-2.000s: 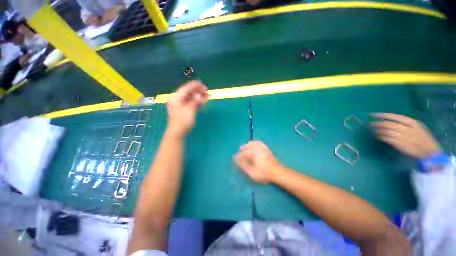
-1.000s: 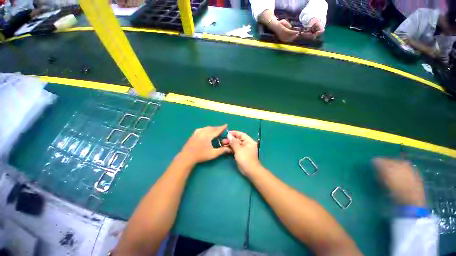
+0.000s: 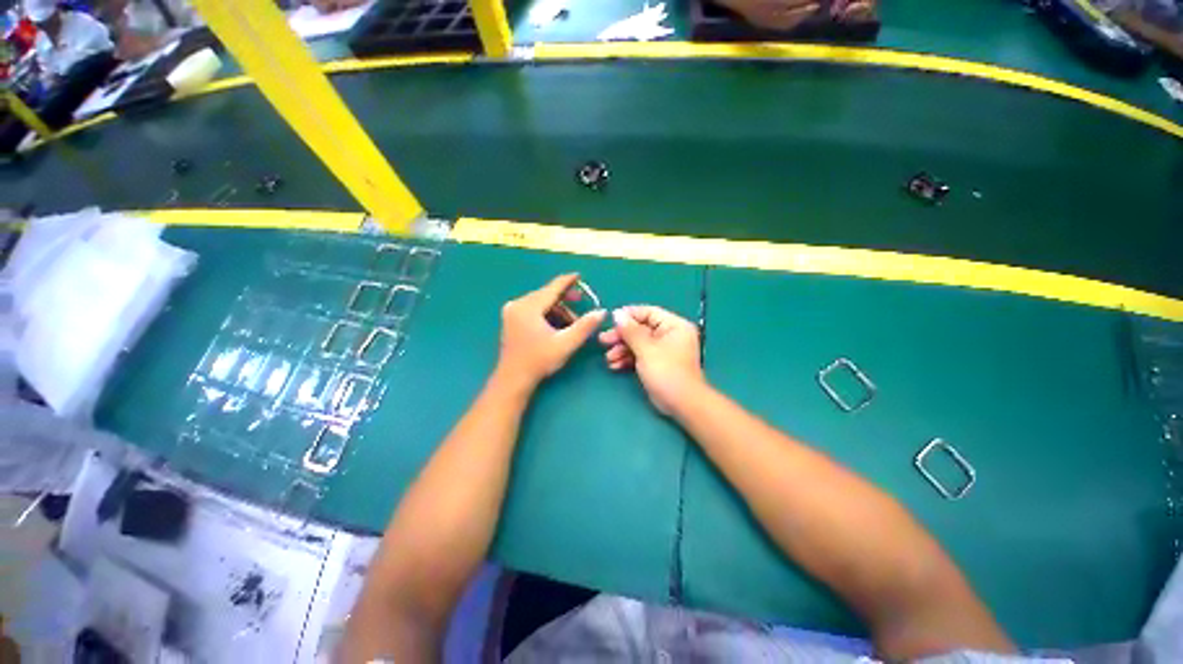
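Note:
My left hand (image 3: 542, 331) holds a thin silver rounded-square metal frame (image 3: 585, 297) between thumb and fingers, above the green mat (image 3: 778, 519). My right hand (image 3: 658, 354) is just right of it with thumb and fingertips pinched together; whether it holds something small cannot be told. Two loose metal frames lie on the mat at the right, one nearer the belt (image 3: 847, 385) and one nearer me (image 3: 944, 468). A clear blister tray (image 3: 247, 376) at the left holds several frames along its right side.
A green conveyor (image 3: 752, 156) with yellow edging (image 3: 804, 266) crosses beyond the mat and carries small dark parts (image 3: 593, 174). A yellow post (image 3: 311, 117) slants at the left. White plastic bags (image 3: 97, 305) lie at far left. A person's hands (image 3: 778, 12) show across the belt.
Two seconds ago my hands were apart; they came together by one second ago. Now a small gap shows between them, with the frame in my left hand. The other person's blue-banded arm has left the right side.

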